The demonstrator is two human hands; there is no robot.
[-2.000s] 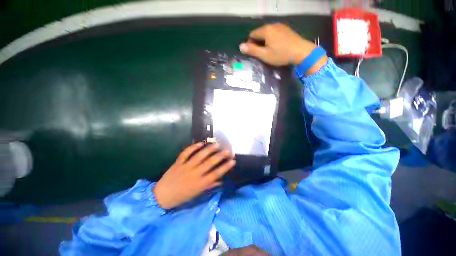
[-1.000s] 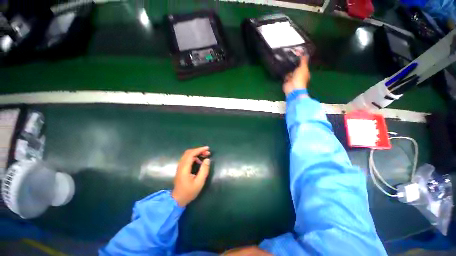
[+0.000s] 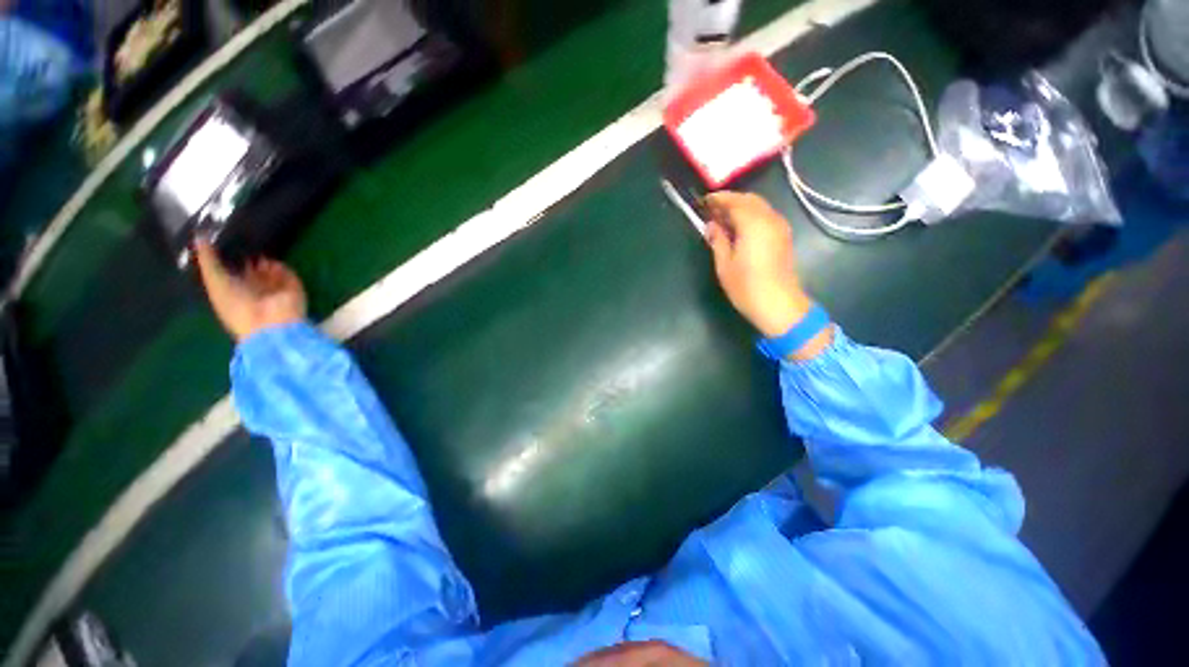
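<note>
My left hand (image 3: 258, 297) reaches across the white edge, at the near edge of an open tablet-like device (image 3: 209, 170) with a bright plate in a dark frame. A finger meets that edge; blur hides whether the hand grips it. My right hand (image 3: 759, 267), with a blue wrist strap (image 3: 795, 335), is on the right of the bench mat. Its thumb and fingers are closed on slim silver tweezers (image 3: 682, 206), which point up and left near the red tray.
The red tray (image 3: 739, 120) holds white contents. A looped white cable (image 3: 815, 209) with a plug and a crinkled clear bag (image 3: 1024, 150) lie to its right. Another open device (image 3: 369, 52) is on the green conveyor. A person's blue sleeve (image 3: 39, 59) shows top left.
The view has turned. My right hand has left the device on the conveyor and now holds tweezers by the tray. My left hand has moved from the mat to a device on the conveyor.
</note>
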